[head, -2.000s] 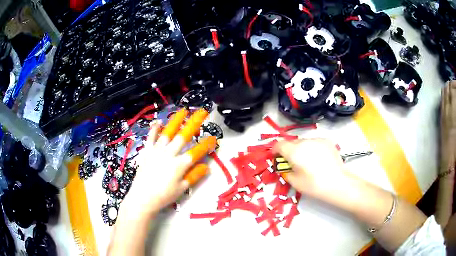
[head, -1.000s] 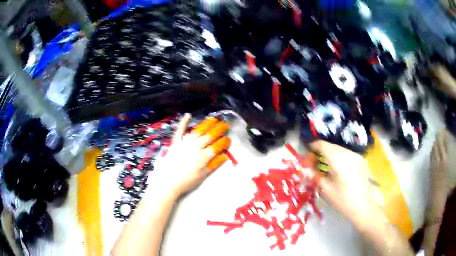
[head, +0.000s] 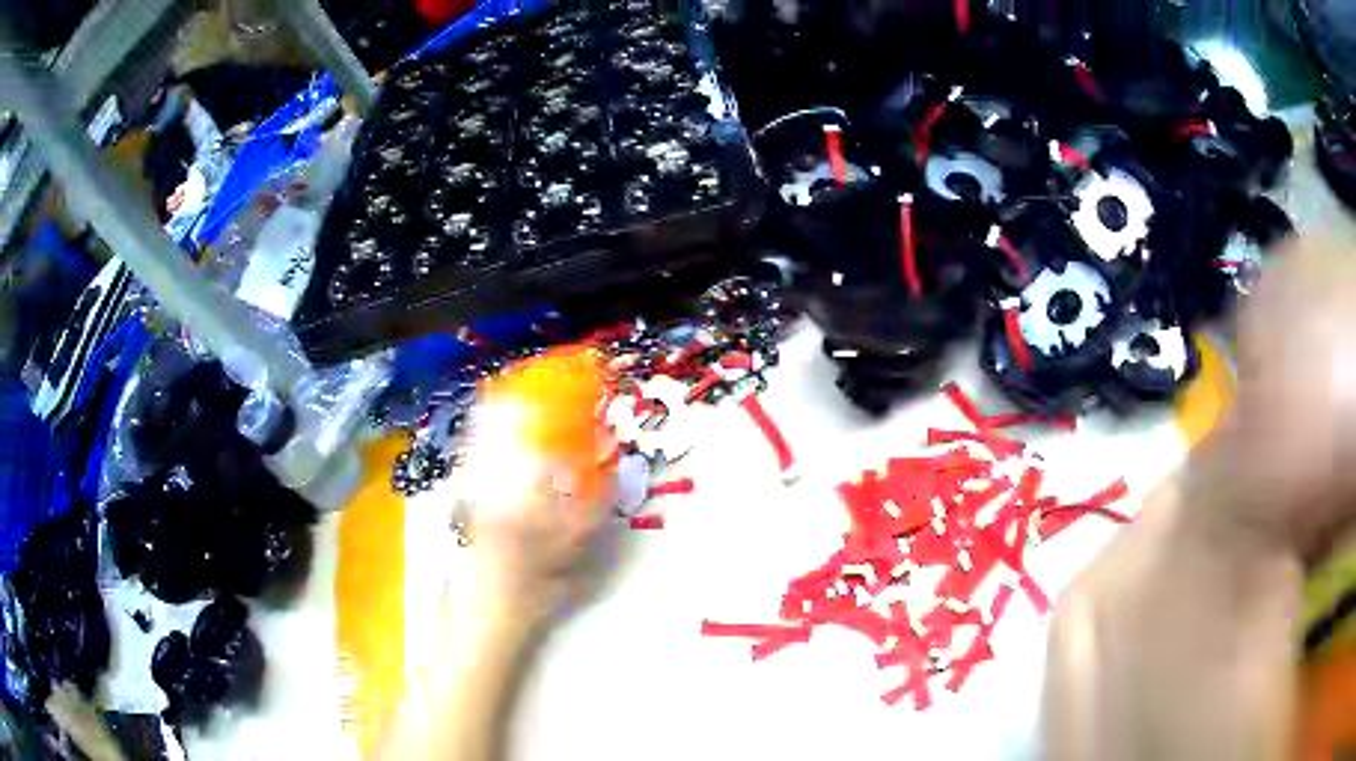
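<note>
My left hand (head: 543, 461), blurred, with orange finger cots, is at the left of the bench over the ring boards. A pale ring plate (head: 651, 416) and short red strips show beside its fingers; whether it grips one I cannot tell. My right hand (head: 1294, 402) is large and blurred at the right edge, partly cut off. A yellow-and-black grip (head: 1328, 602) shows below it at the edge. The red connector cables (head: 930, 528) lie in a loose heap between the hands. Ring boards (head: 736, 305) lie piled in front of the parts tray.
Black housings (head: 1063, 309) with white rings and red cables are piled at the back right. A black divided parts tray (head: 521, 275) stands at the back left. More black housings (head: 194, 520) and a grey metal frame (head: 164, 283) are at the left. Yellow tape (head: 372, 595) crosses the bench.
The view has shifted, so the bench items sit further right. My right hand has moved from the cable heap to the right edge. My left hand's fingers look more bunched.
</note>
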